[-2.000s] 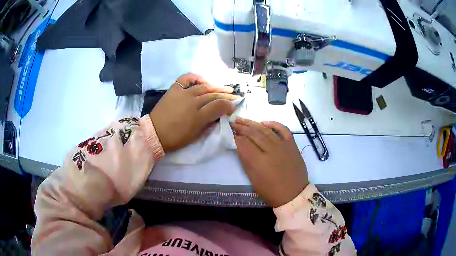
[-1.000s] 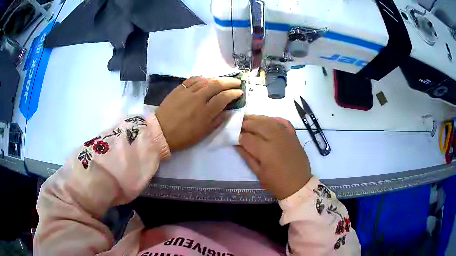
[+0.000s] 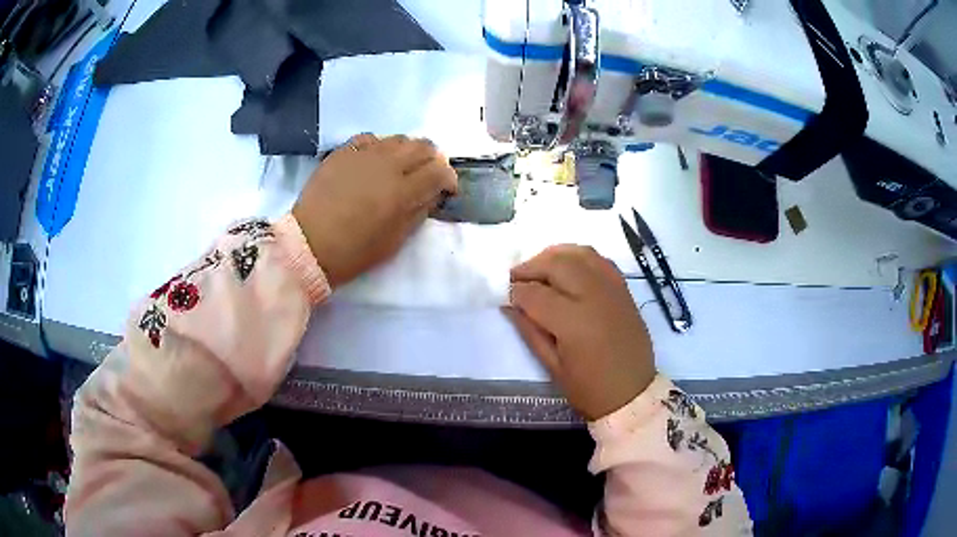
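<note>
A white cloth (image 3: 420,275) lies on the sewing table, left of and in front of the needle area. A dark grey strip (image 3: 485,191) lies on it, its right end just left of the needle area; the rest is hidden under my left hand. My left hand (image 3: 373,208) is over the strip, its curled fingertips at the strip. My right hand (image 3: 582,323) pinches the cloth's right edge between thumb and fingers. The presser foot area (image 3: 540,134) of the white sewing machine (image 3: 672,97) is behind and above the strip's right end.
Black thread snips (image 3: 657,273) lie right of my right hand. A dark red and black block (image 3: 740,197) is behind them. Dark grey cloth (image 3: 275,63) is heaped at the back left. Yellow-orange handles (image 3: 923,299) are at the far right. A measuring tape (image 3: 441,403) runs along the front edge.
My left hand has moved left and its fingers have curled, uncovering the strip's right end. The white cloth now lies flatter and spread between my hands. My right hand has stayed nearly in place.
</note>
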